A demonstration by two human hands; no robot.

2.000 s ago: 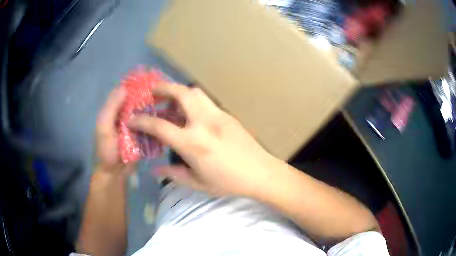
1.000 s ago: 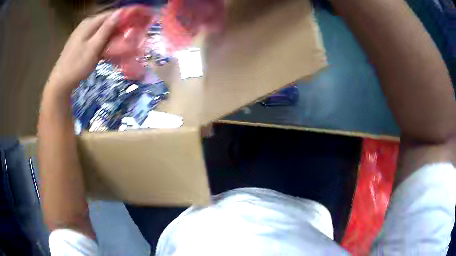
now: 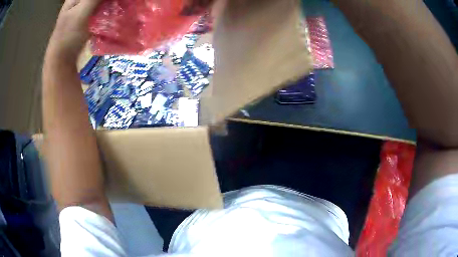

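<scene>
An open tan carton [image 3: 160,163] stands at the left, flaps spread, with loose blue and silver circuit boards [image 3: 128,83] piled inside. Crumpled red translucent bubble bags [image 3: 143,25] cover the boards at the back, cut off by the top edge. My left hand [image 3: 73,20] is at the top left, against the left side of the red plastic. Its fingers are mostly past the top edge, so its grip cannot be made out. My right forearm runs up the right side, but my right hand is beyond the top edge.
The dark green table [image 3: 366,100] with a yellowish edge lies right of the carton. On it are a dark phone-like slab [image 3: 297,93] and a flat pink-red bubble bag [image 3: 320,42]. More red plastic [image 3: 389,196] hangs below the table edge at the lower right.
The view has swung from the floor side to the carton and table. Two seconds ago both hands were at a red bag left of the carton. Since one second ago my left hand has moved up.
</scene>
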